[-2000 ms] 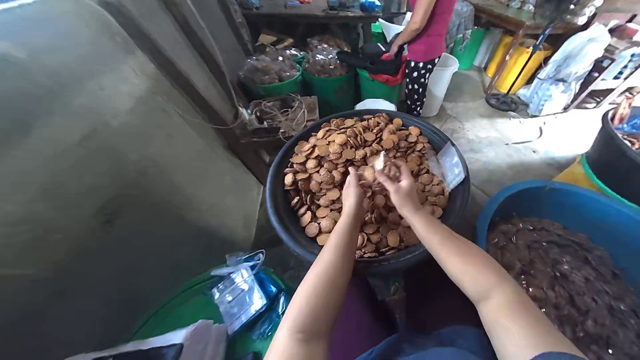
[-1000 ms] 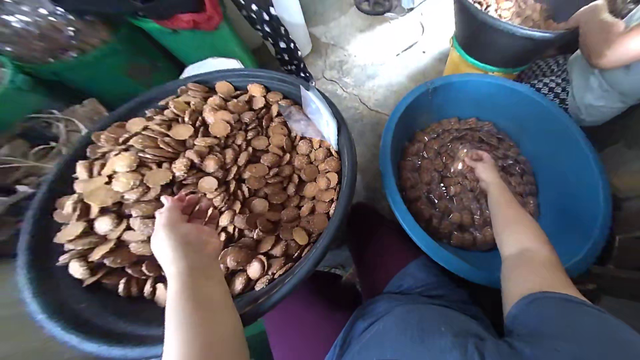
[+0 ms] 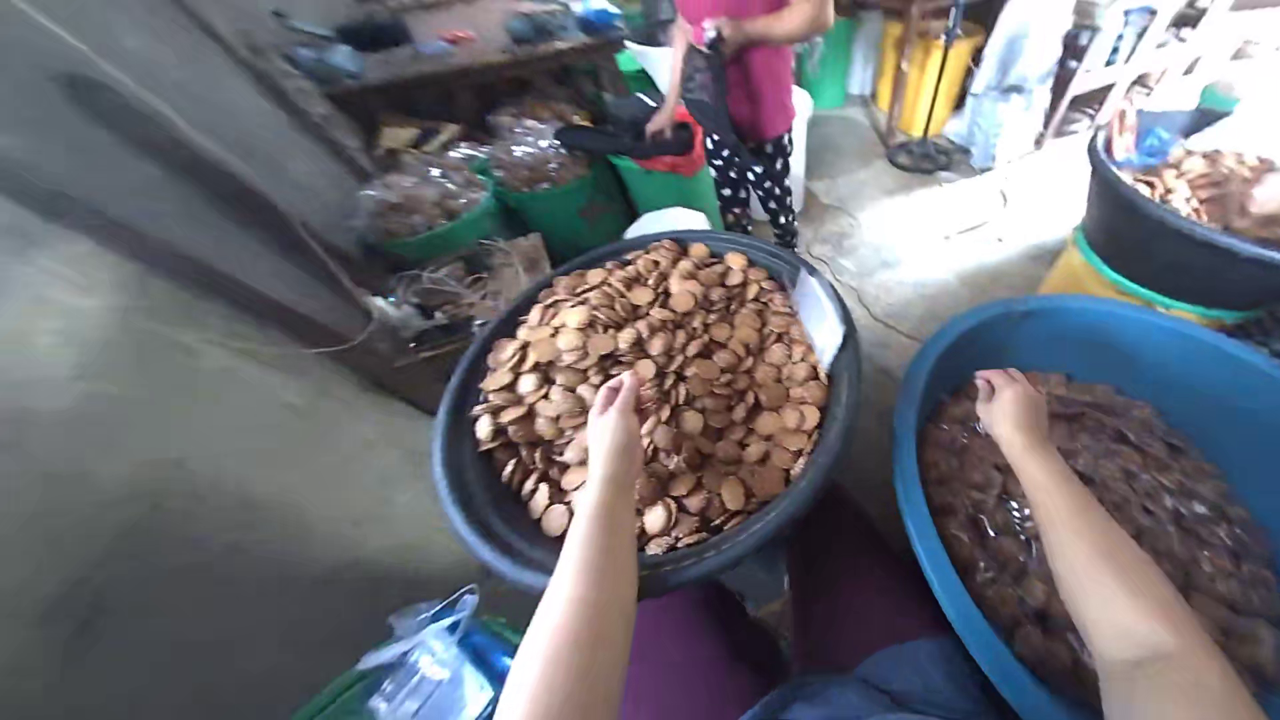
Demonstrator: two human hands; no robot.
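A round black tub [image 3: 845, 400] heaped with flat brown round cookies [image 3: 740, 425] stands in front of my knees. Over the middle of that heap is my left hand [image 3: 617, 410], its fingertips pinched together near a single cookie; whether it holds one, I cannot tell. To the right, a wide blue basin [image 3: 1010, 312] holds many clear-wrapped dark brown pieces [image 3: 1150, 470]. My right hand [image 3: 1010, 405] hovers at the basin's left inner side with curled fingers, and nothing shows clearly in it. A white sheet of plastic or paper [image 3: 818, 318] lies on the tub's right rim.
Green containers [image 3: 560, 212] with filled clear bags stand behind the tub. Another person [image 3: 755, 70] handles dark cloth there. A black tub [image 3: 1150, 225] on a yellow base is at the right. Clear plastic bags [image 3: 435, 665] lie at the lower left, and a grey wall rises at the left.
Two seconds ago both my hands were together over the brown cookies; my right hand is now over the blue basin. The view has swung widely between frames.
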